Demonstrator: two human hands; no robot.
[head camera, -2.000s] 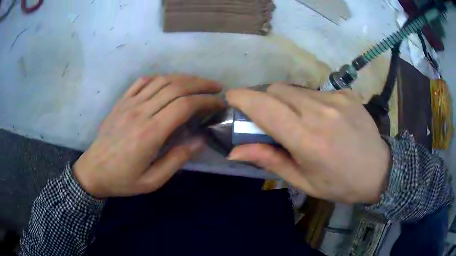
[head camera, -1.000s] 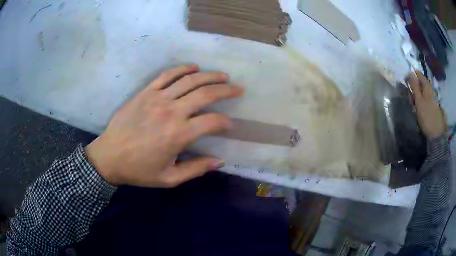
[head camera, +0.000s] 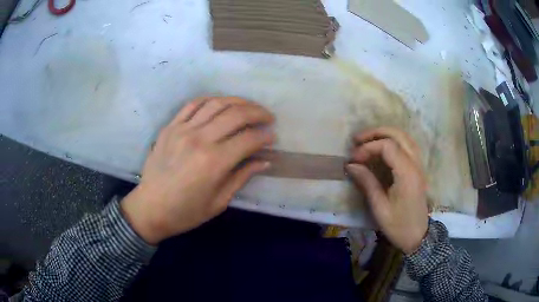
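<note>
A folded tab (head camera: 308, 165), a narrow brown-taupe strip, lies flat on the whitish cloth near the table's front edge. My left hand (head camera: 201, 159) is at its left end, with the thumb and fingers closed on it; that end is hidden under the fingers. My right hand (head camera: 393, 183) is at its right end, thumb and forefinger pinching the tip. The steam iron (head camera: 481, 138) stands at the right edge of the table, out of my hands. No template can be made out.
A stack of finished tabs (head camera: 266, 29) lies at top centre. A pale cut fabric blank (head camera: 387, 22) lies at upper right. The dark iron rest (head camera: 497, 203) is at the right edge. Red scissors handles (head camera: 61, 6) show at upper left. The curved table edge (head camera: 278, 213) runs in front of me.
The iron was in my right hand over the work, then was set down at the right. My right hand has come back to the tab's right end. My left hand has closed on the left end.
</note>
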